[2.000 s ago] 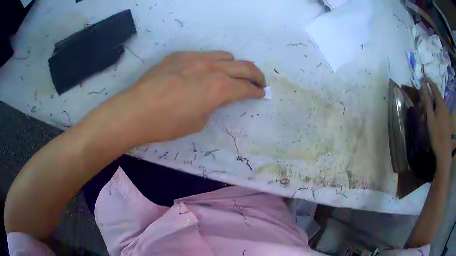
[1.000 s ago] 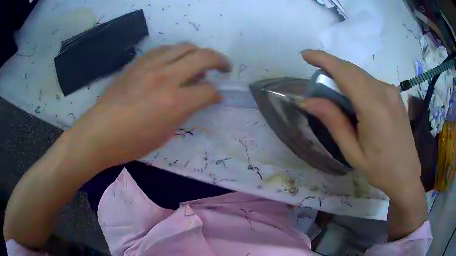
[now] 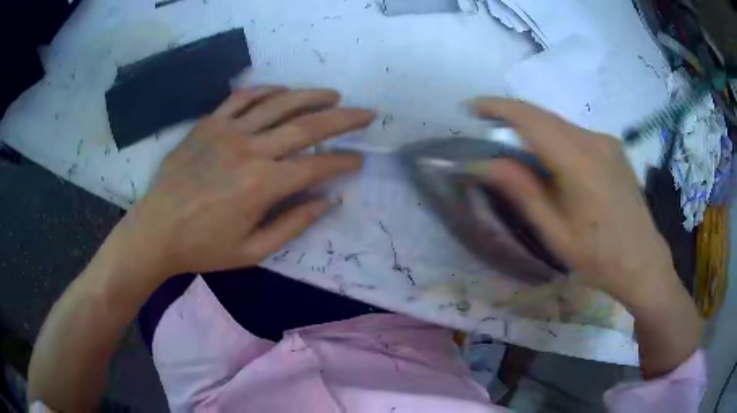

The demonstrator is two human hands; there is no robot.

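Observation:
My right hand [image 3: 566, 193] is closed around the handle of the iron [image 3: 477, 210], which is blurred, with its tip pointing left on the cloth-covered table. A narrow pale strip [image 3: 376, 149] lies between the iron's tip and my left hand. My left hand [image 3: 242, 173] is spread flat on the table, its fingertips at the left part of the strip and partly hiding it. The fingers look apart and grip nothing that I can see. A stack of dark fabric pieces [image 3: 182, 85] lies beyond my left hand.
White backing pieces [image 3: 558, 73] lie at the upper right. A small greyish pile [image 3: 420, 6] is at the top edge. Crumpled white scraps [image 3: 699, 153] and a green cord [image 3: 675, 117] are at the right. Dark cloth [image 3: 24, 48] is at the far left. Threads dot the table cover.
The iron was first at the right edge, then came left to the strip with my right hand. My left hand has gone from curled fingers at a small white end to spread flat.

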